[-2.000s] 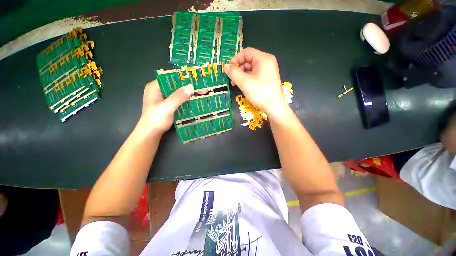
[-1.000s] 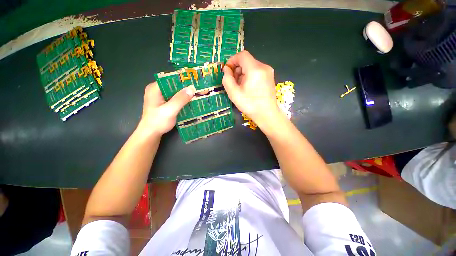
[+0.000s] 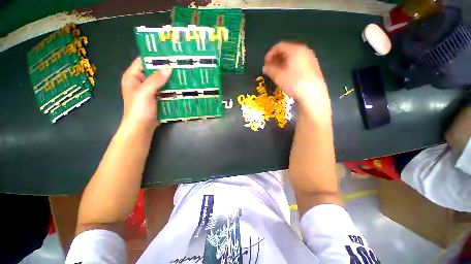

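Observation:
My left hand (image 3: 142, 90) holds a green PCB panel (image 3: 188, 77) by its left edge, thumb on top, with several yellow parts (image 3: 193, 35) along its far row. The panel overlaps the stack of unfilled panels (image 3: 235, 41) behind it. My right hand (image 3: 289, 67) is raised beyond the loose pile of yellow parts (image 3: 266, 105), fingers curled and blurred; whether it holds anything cannot be told. A small white-and-yellow piece (image 3: 228, 104) lies between the panel and the pile.
Filled panels (image 3: 59, 72) lie fanned at the left. At the right are a stray yellow piece (image 3: 346, 93), a black phone (image 3: 373, 98), a white oval object (image 3: 377, 39), a dark ribbed housing (image 3: 444, 51) and a reddish bottle (image 3: 408, 15). Another person's sleeve (image 3: 439, 178) shows at the right.
My right hand has left the panel's far right corner and moved right, past the pile. My left hand has shifted the panel left and away from me, turning it straighter.

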